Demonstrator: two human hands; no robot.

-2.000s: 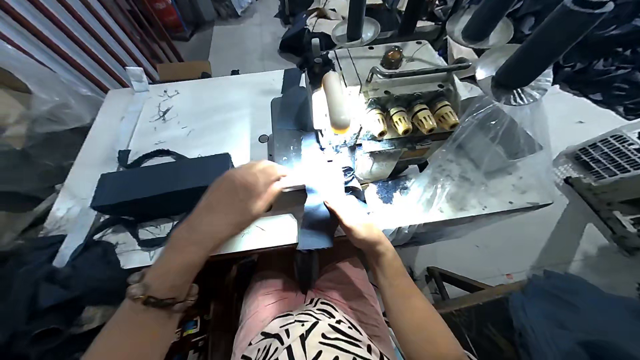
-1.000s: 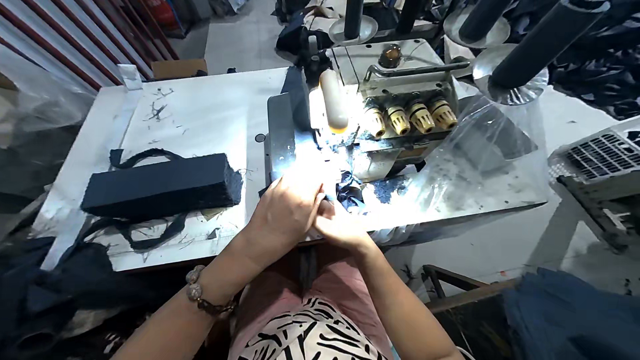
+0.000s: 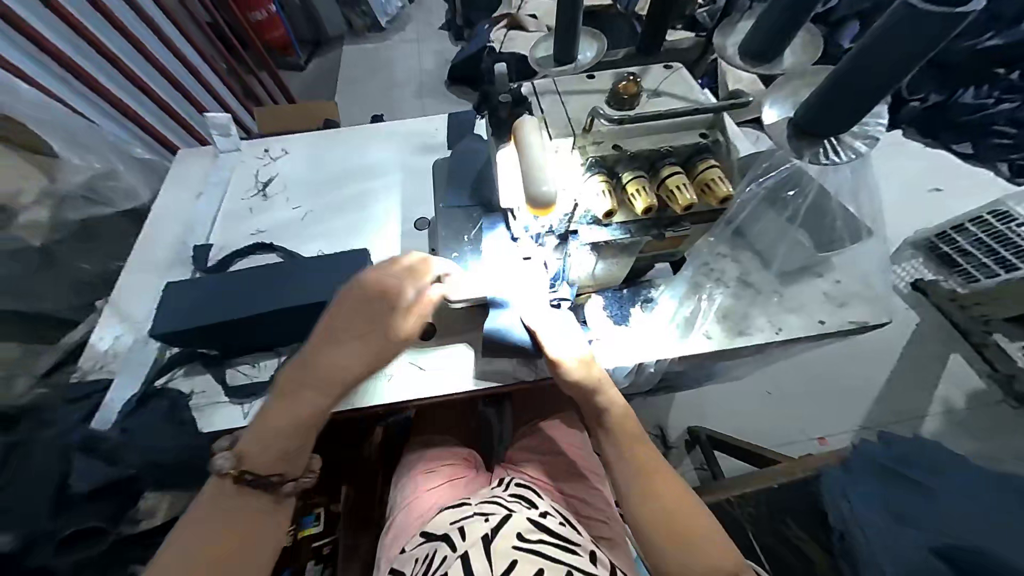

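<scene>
An overlock sewing machine [image 3: 640,120] with several yellow tension dials stands on the white table, its lamp glaring over the needle area. A dark blue fabric piece [image 3: 506,332] lies at the machine's front edge, partly lost in the glare. My right hand [image 3: 560,332] rests on the right side of this fabric; its fingertips are washed out by light. My left hand [image 3: 400,296] is at the left end of the machine's bed, fingers curled; whether it holds anything cannot be told. Left of it lies a stack of dark blue fabric pieces [image 3: 256,300] with a dark strip around it.
Loose threads [image 3: 262,184] lie on the white table [image 3: 344,176]. Clear plastic [image 3: 768,232] covers the table's right part. Thread cones on metal discs [image 3: 568,50] rise behind the machine. Dark fabric heaps [image 3: 928,512] lie at lower right and lower left.
My left hand has moved left, away from my right hand, since one second ago, when both were together at the needle area. Dark fabric now shows between them at the front edge.
</scene>
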